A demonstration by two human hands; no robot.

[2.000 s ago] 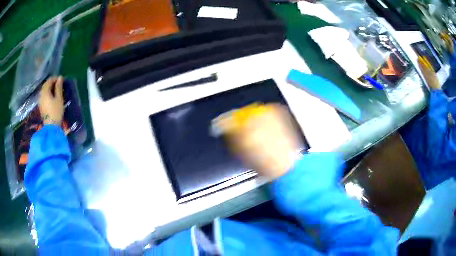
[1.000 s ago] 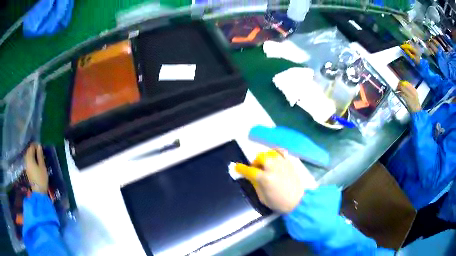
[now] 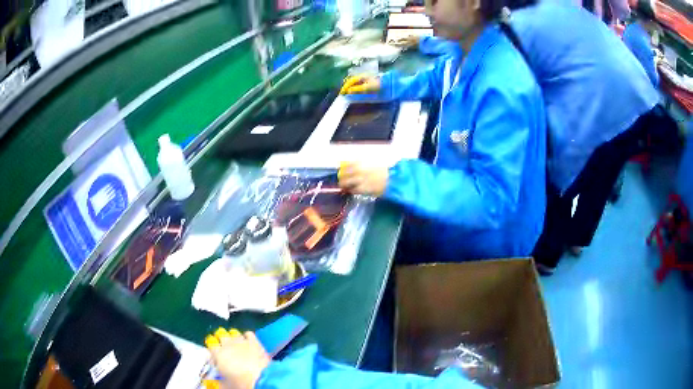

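My right hand [image 3: 242, 358], with yellow finger cots, is at the bottom edge, over the white sheet [image 3: 185, 358]. Its lower fingers are cut off or blurred, so I cannot tell whether they hold anything. The blue scraper [image 3: 283, 331] lies just beyond it, partly hidden by the hand. The black foam tray [image 3: 144, 346], with a white label [image 3: 104, 367], is at the lower left. An orange-brown corner [image 3: 52, 375] shows beside it. My left hand and the tablet I was wiping are out of view.
Solvent bottles [image 3: 258, 228], white cloths [image 3: 216, 290] and a blue stick [image 3: 296, 284] are grouped beyond my hand. Bagged films [image 3: 311, 220] lie near them. A squeeze bottle [image 3: 176, 169] stands by the rail. A carton [image 3: 477, 304] is right of the bench. Another worker [image 3: 486, 159] sits farther along.
The view has swung right and up along the bench. The wiped tablet and my left hand have left the picture. My right hand now appears at the bottom, beside the blue scraper.
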